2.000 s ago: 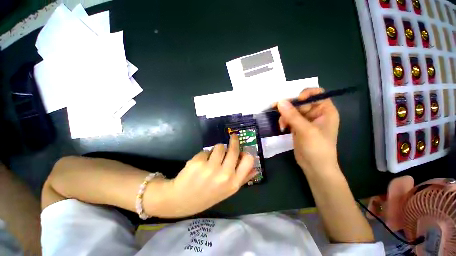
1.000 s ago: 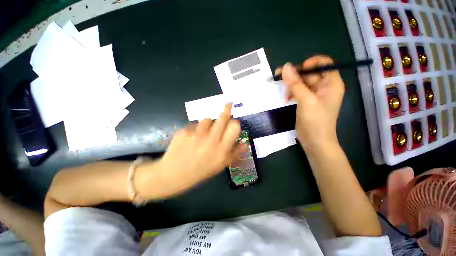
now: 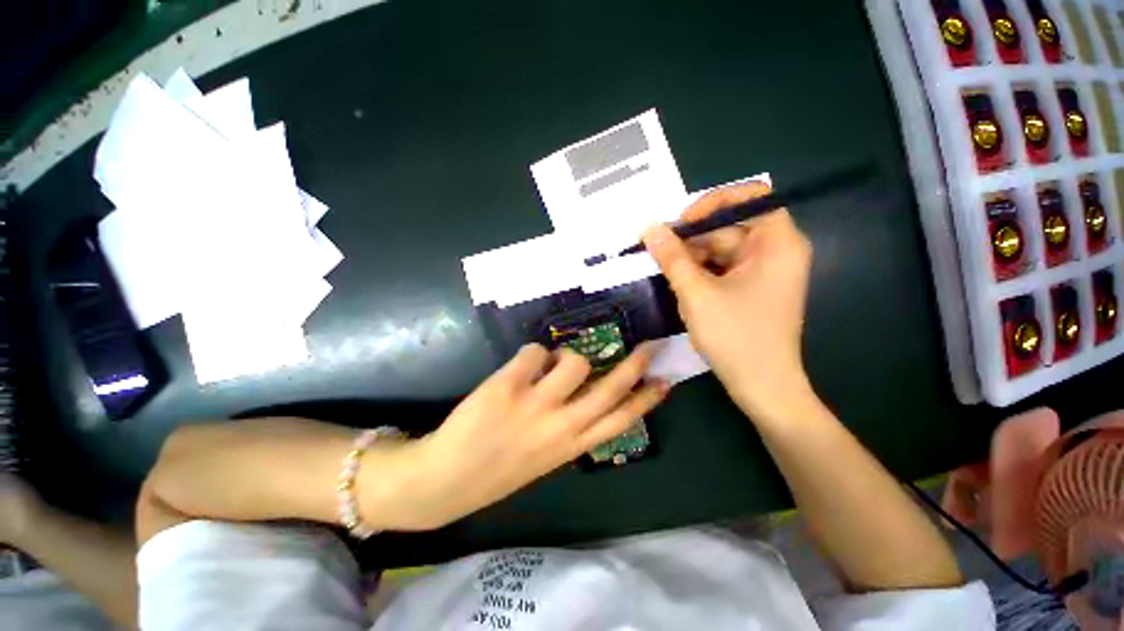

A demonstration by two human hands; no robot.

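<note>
My right hand [image 3: 746, 284] holds the black tweezers [image 3: 752, 212] like a pen. Their tips are over the white strip [image 3: 512, 271], close to a small dark piece [image 3: 598, 259] there. My left hand [image 3: 536, 425] lies over the middle of the phone unit [image 3: 613, 446], fingers spread across its green circuit board [image 3: 589, 339]. Whether the fingers grip it is hard to tell. The sticker sheet [image 3: 606, 166] with grey blocks lies beyond the strip. A dark glossy sheet [image 3: 653, 302] lies between the strip and the phone unit, partly hidden by my right hand.
Fanned white sheets [image 3: 216, 222] lie at the left, beside a dark smartphone [image 3: 111, 327]. A white foam tray [image 3: 974, 228] with red-and-black modules [image 3: 1007, 240] stands at the right. A pink fan [image 3: 1079, 487] is at lower right. Another person's arm [image 3: 74, 549] shows at lower left.
My left hand has moved from the strip back over the phone unit. My right hand has moved left and down, bringing the tweezer tips to the small dark piece.
</note>
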